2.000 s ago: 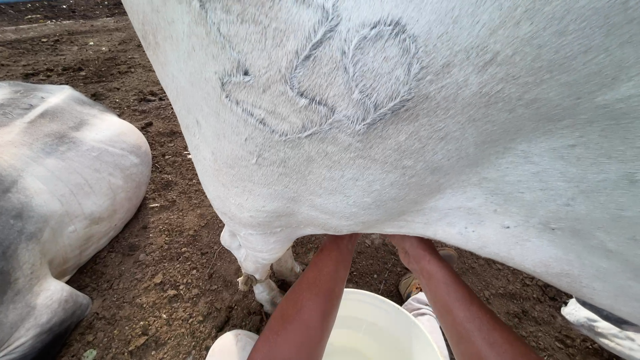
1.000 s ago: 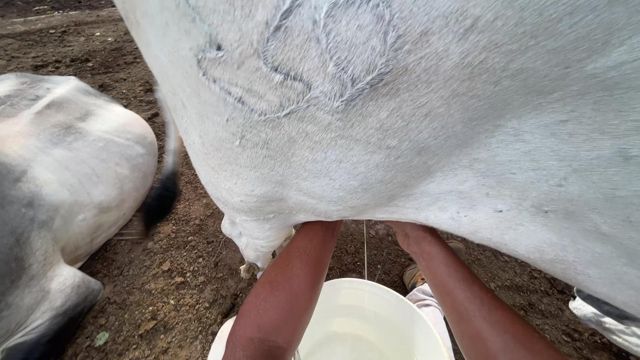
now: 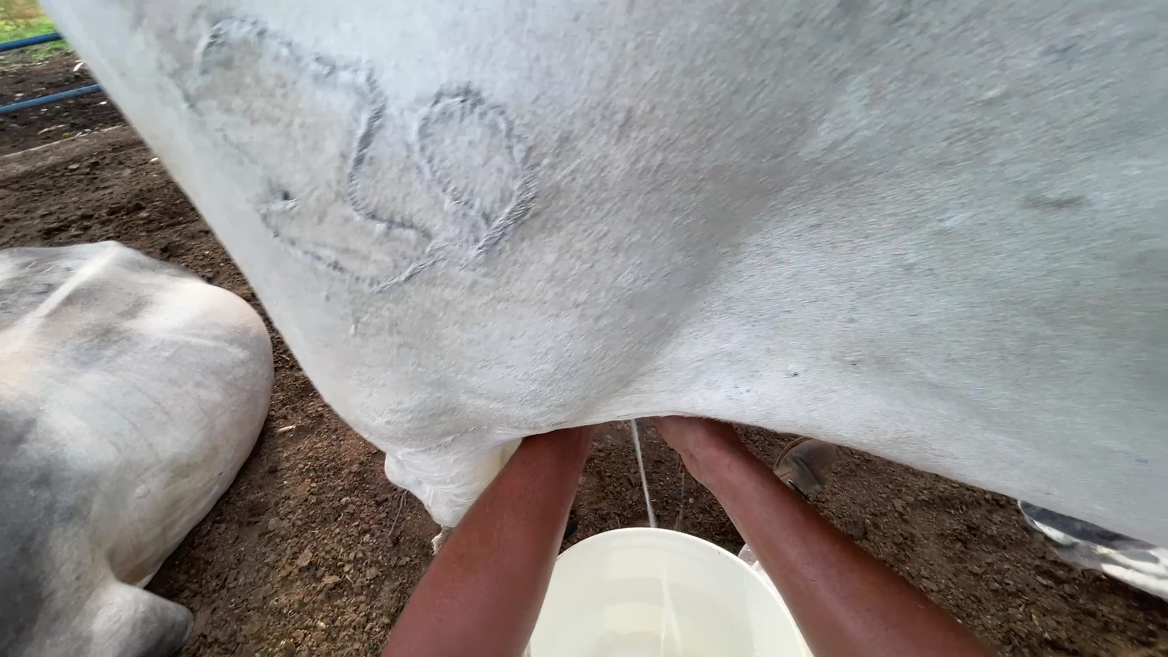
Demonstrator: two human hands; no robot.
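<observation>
A white cow's flank [image 3: 639,274], with a branded mark in its hide, fills the upper view. Both my forearms reach beneath its belly. My left hand is hidden behind the flank; only the forearm [image 3: 497,547] shows, beside the cow's hind leg. Only the wrist side of my right hand [image 3: 689,440] shows under the belly edge, its fingers hidden, so what it holds cannot be seen. A thin white stream of milk [image 3: 642,474] falls between my arms into a white plastic bucket [image 3: 652,540], which stands below, between my forearms.
Another pale grey cow [image 3: 137,365] lies on the brown dirt ground [image 3: 301,538] at the left. A brown shoe [image 3: 805,464] shows beyond my right forearm. A black-and-white animal part [image 3: 1095,547] is at the right edge. Blue rails [image 3: 50,99] stand at the upper left.
A thin stream shows over the bucket now and one second ago, but not two seconds ago. The dark tail tip seen at left one second ago is out of sight. My arms remain under the belly.
</observation>
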